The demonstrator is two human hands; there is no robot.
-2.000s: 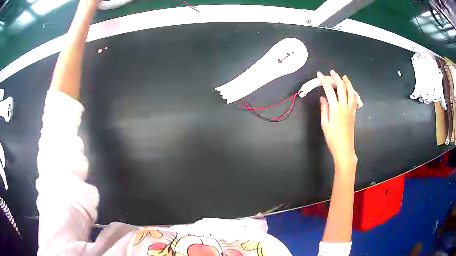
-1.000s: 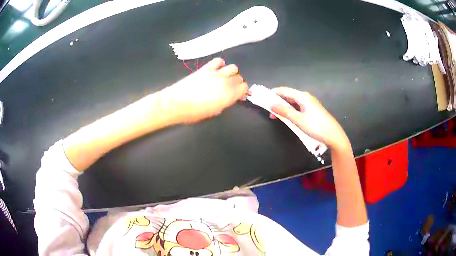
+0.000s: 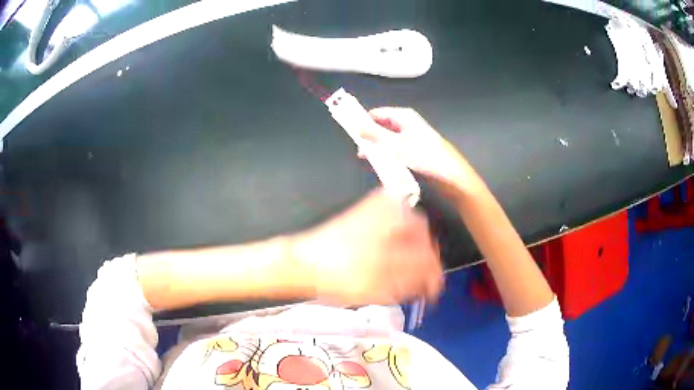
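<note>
A slim white curved arm [image 3: 364, 131] is held slanting above the dark mat, its upper end to the left. My right hand [image 3: 415, 148] grips it around the middle. My left hand [image 3: 380, 255] is blurred, just below the arm's lower end; whether it touches the arm or holds anything cannot be told. A white round-ended cover [image 3: 365, 53] lies on the mat behind, its wide end to the right. Thin red wires [image 3: 310, 82] run from the cover's narrow end to the arm's upper end.
Stacked white parts [image 3: 638, 59] with brown cardboard [image 3: 670, 129] stand at the mat's right edge. A white rail [image 3: 152, 49] borders the mat at the back. A white curved piece [image 3: 42, 46] lies on the green belt. A red stool [image 3: 590, 263] stands at lower right.
My left hand has moved from the arm's upper end down to its lower end. My right hand has shifted left with the arm, which is now steeper. The cover has turned on the mat.
</note>
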